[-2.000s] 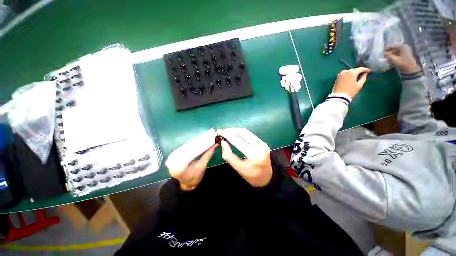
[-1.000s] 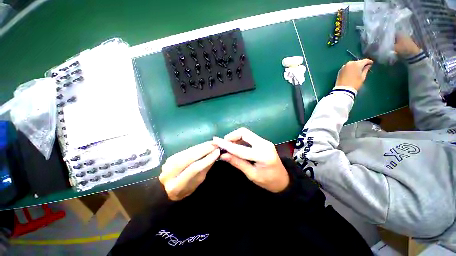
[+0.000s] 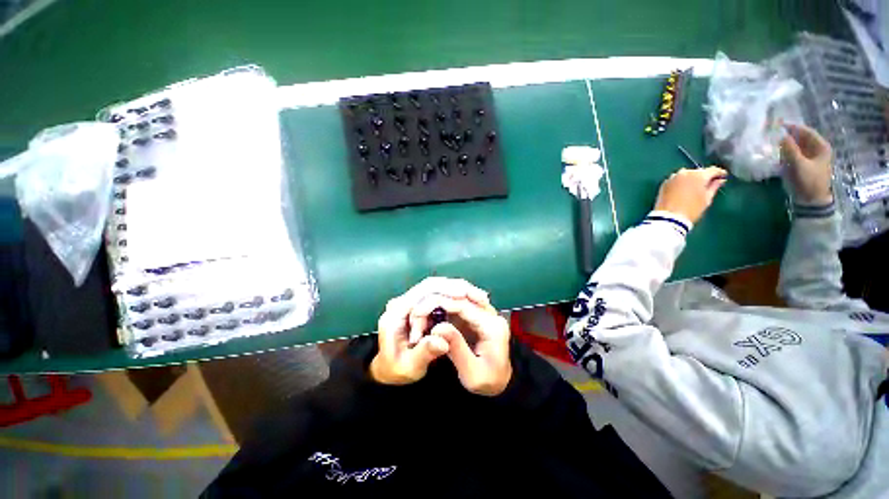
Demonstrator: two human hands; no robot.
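Observation:
A small dark glossy unit [image 3: 439, 315] is held between the fingertips of both my hands, close to my body at the bench's front edge. My left hand [image 3: 407, 336] grips it from the left and my right hand [image 3: 473, 341] from the right. The fingers cover most of it, and its exact shape cannot be told. The black foam tray [image 3: 425, 197] lies beyond my hands with rows of small black units standing in it.
Left: clear blister tray [image 3: 302, 273] under a white sheet [image 3: 210, 195], crumpled plastic bag [image 3: 68, 190]. Right: black-handled tool with white head [image 3: 585, 229], yellow-and-black parts [image 3: 667, 102]. A neighbour in grey [image 3: 721, 361] holds a thin rod near another plastic bag [image 3: 751, 117] and stacked trays [image 3: 838, 117].
My hands have turned and drawn together, fingers now curled around the small unit, which shows between them. The view has shifted slightly. The neighbour's far hand has come away from the bag.

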